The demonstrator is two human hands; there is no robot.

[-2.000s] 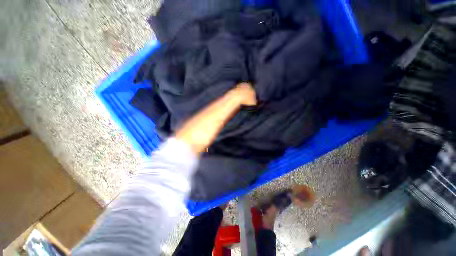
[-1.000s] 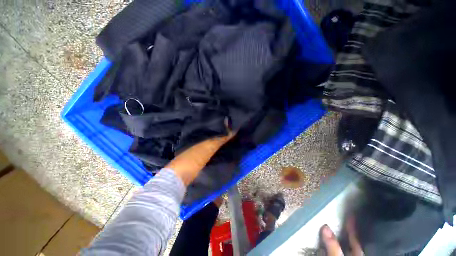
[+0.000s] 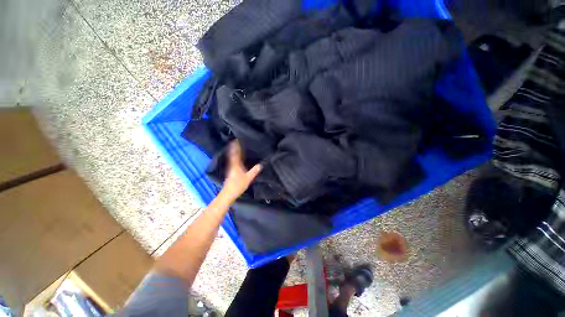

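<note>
Dark pinstriped garments (image 3: 372,80) lie bunched in a heap in a blue plastic crate (image 3: 167,139) on the floor. My left hand (image 3: 238,173) reaches in from the lower left, over the near left part of the heap. Its thumb is spread away from the fingers, and the fingertips are blurred against the dark cloth. It shows no cloth held. My right hand is out of the picture.
Cardboard boxes (image 3: 56,204) stand at the left. A red stool (image 3: 294,297) and a person's foot (image 3: 356,278) are below the crate. Plaid garments (image 3: 526,139) hang at the right by the pale table edge (image 3: 461,291).
My left hand has moved from the middle of the heap to its left part and opened. The garments on top lie differently. My right hand's fingers have left the lower right of the picture.
</note>
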